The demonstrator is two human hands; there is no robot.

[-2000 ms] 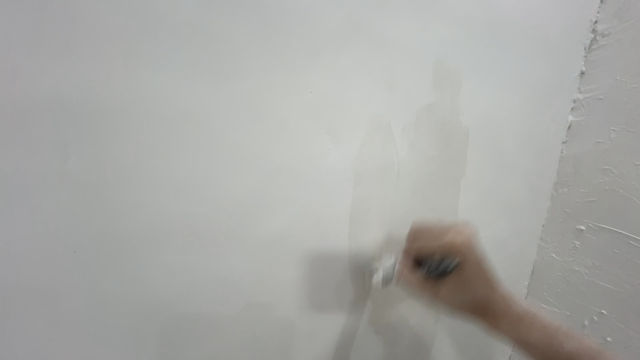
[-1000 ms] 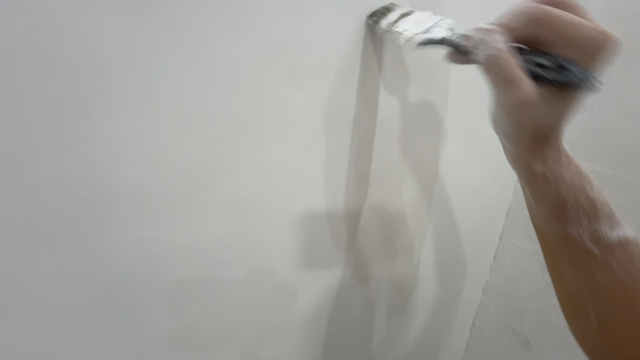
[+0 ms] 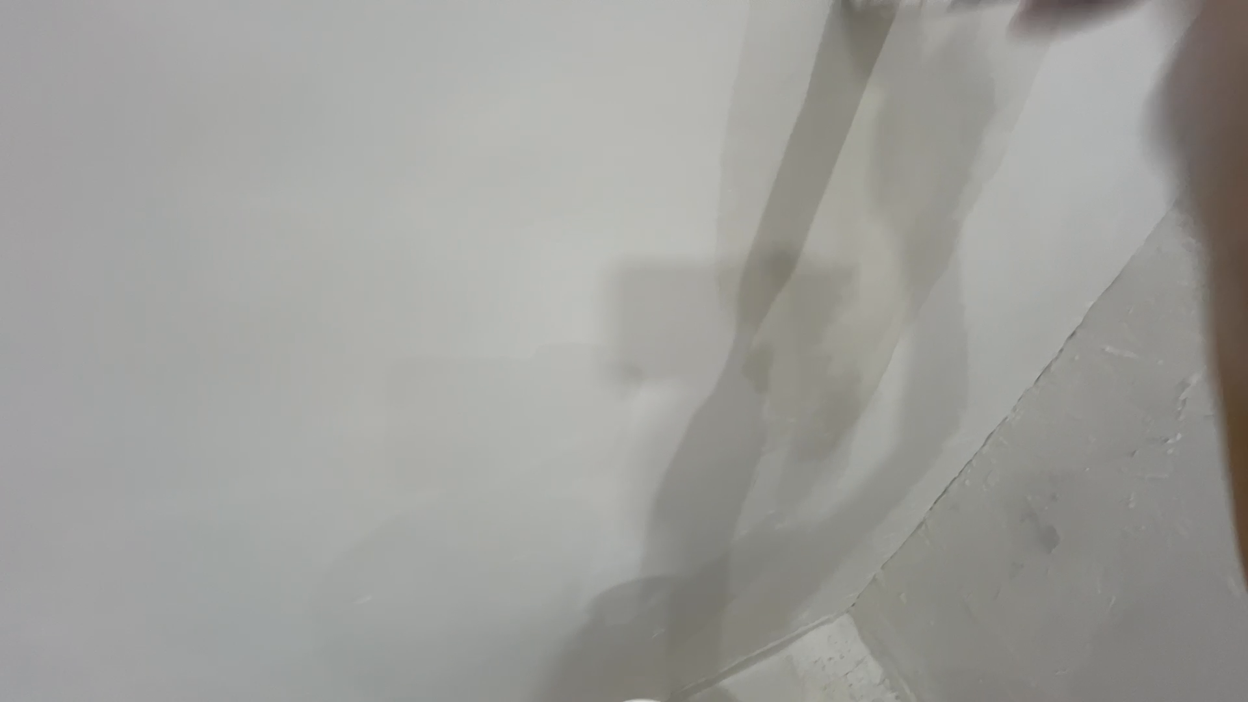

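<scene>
My right hand (image 3: 1072, 14) is mostly cut off by the top edge at the right, with blurred fingertips and the forearm (image 3: 1228, 244) running down the right side. Beside the fingertips, the end of a paintbrush (image 3: 868, 8) just shows at the top edge, against the pale wall (image 3: 439, 244); its handle is out of view. Below the brush a darker, damp-looking band (image 3: 819, 146) slants down the wall, overlapped by shadows of an arm and head. My left hand is not in view.
A rougher grey wall surface (image 3: 1063, 526) with raised flecks meets the smooth wall along a slanting, ragged corner line at the right. A white ledge or trim piece (image 3: 829, 663) juts in at the bottom.
The view has shifted and tilted strongly. Between the two earlier frames my right hand went up the wall with the brush; now hand and brush are mostly beyond the top edge.
</scene>
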